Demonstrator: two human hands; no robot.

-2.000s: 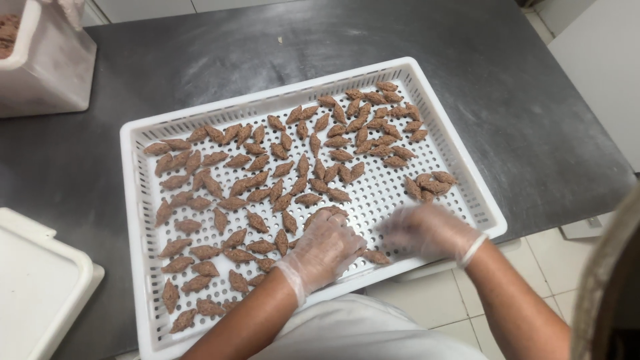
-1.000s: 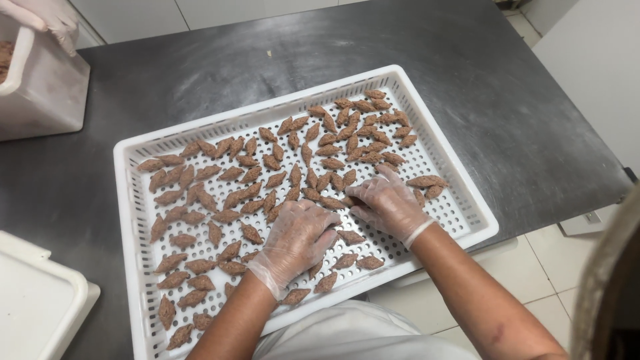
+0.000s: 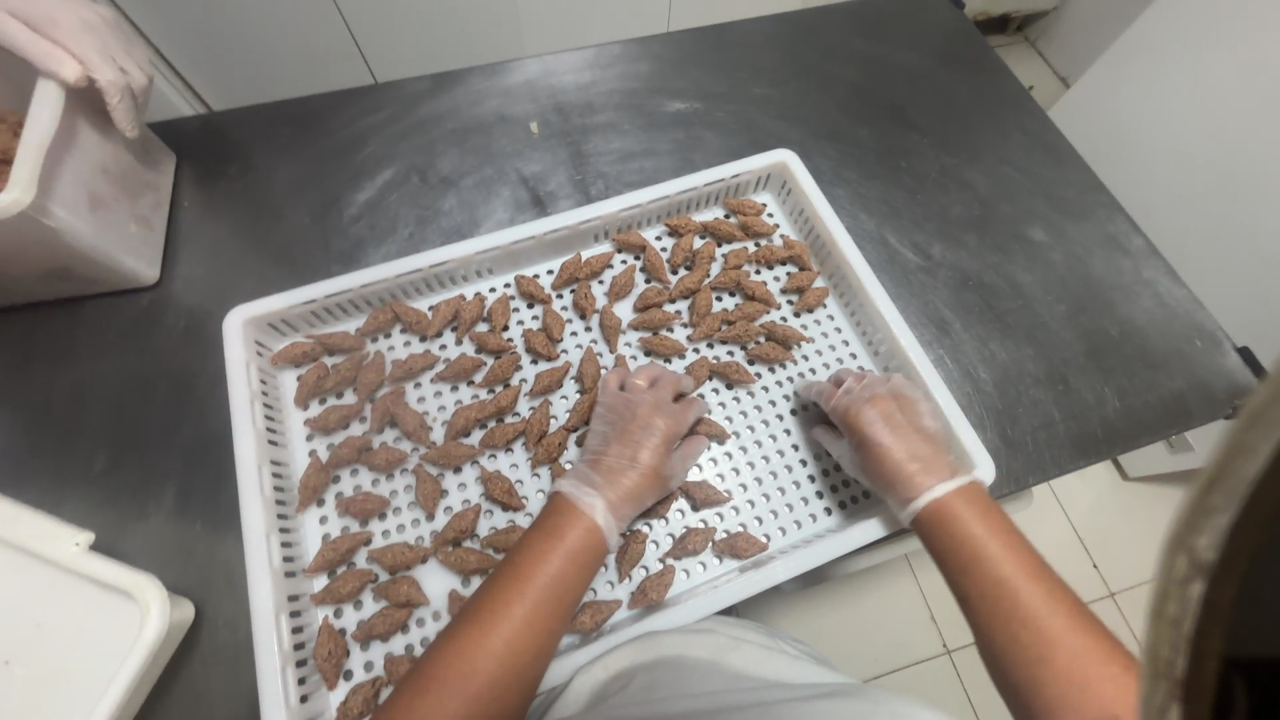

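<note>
A white perforated plastic tray (image 3: pixel 510 228) lies on the dark metal table and carries many brown, spindle-shaped pieces of shaped food, such as the one at the upper right (image 3: pixel 745 207). My left hand (image 3: pixel 645 440), in a clear glove, is over the middle of the tray among the pieces; its fingertips are bent down, and whether they grip a piece is hidden. My right hand (image 3: pixel 885 430), gloved too, rests low over the tray's right part with fingers curled down. No piece shows beside its fingertips, and the space under its palm is hidden.
At the upper left, another person's gloved hand (image 3: pixel 95 55) holds the rim of a white plastic bin (image 3: pixel 95 220) with brown mixture inside. A white lid or shallow container (image 3: pixel 75 610) lies at the lower left. Tiled floor (image 3: pixel 960 600) shows past the near table edge.
My right hand has moved right, away from my left hand. The small group of pieces seen at the tray's right side in the earlier frames no longer shows there.
</note>
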